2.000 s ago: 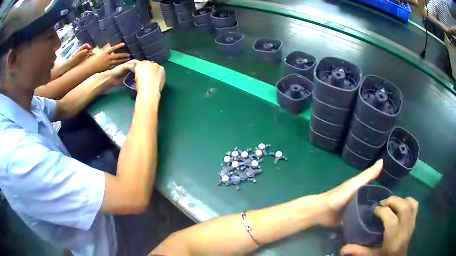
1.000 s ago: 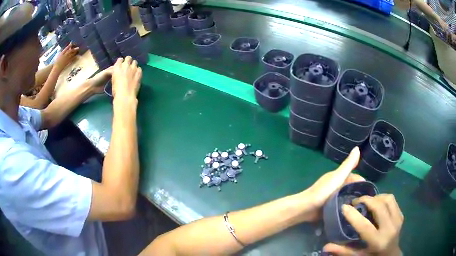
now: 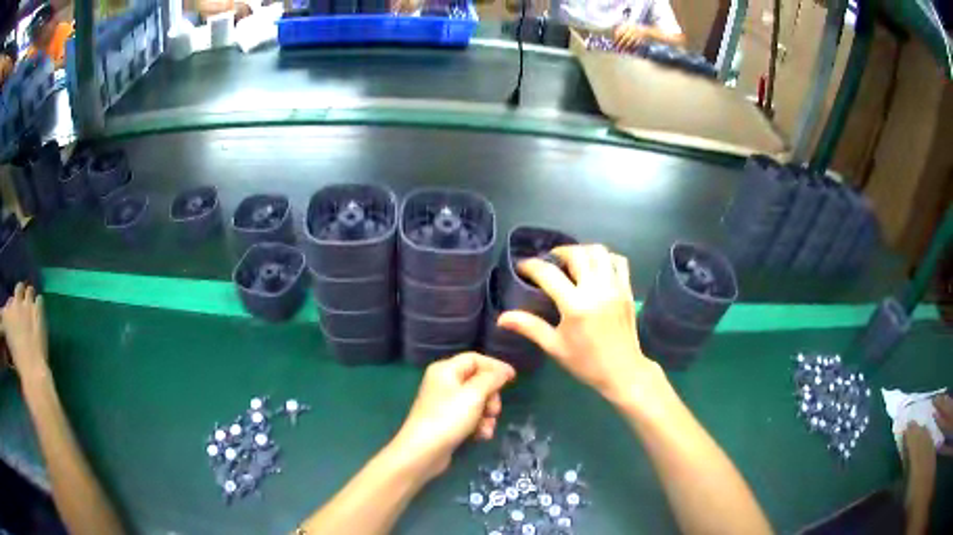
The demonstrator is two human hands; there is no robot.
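Note:
My right hand (image 3: 590,313) grips a dark grey housing (image 3: 533,238) on the short stack right of the tall stacks. Its fingers are over the rim and the thumb is on the near side. My left hand (image 3: 455,402) is in front of the tall stacks, fingers curled together, with nothing visible in it. Two tall stacks of housings (image 3: 355,293) (image 3: 447,298) stand side by side, open tops up. A loose pile of small fittings with pale caps (image 3: 528,496) lies below my hands. Another pile of fittings (image 3: 242,449) lies to the left.
Another housing stack (image 3: 690,303) stands to the right. Single housings (image 3: 272,280) stand left. More fittings (image 3: 833,402) and a white sheet (image 3: 909,408) lie far right, by another person's hand. A neighbour's arm (image 3: 47,418) is at left. A blue tray (image 3: 376,29) and cardboard (image 3: 679,99) lie across the line.
The view has swung right. The housing held low between my hands is now up at the short stack under my right hand. My left hand has come off it and curled.

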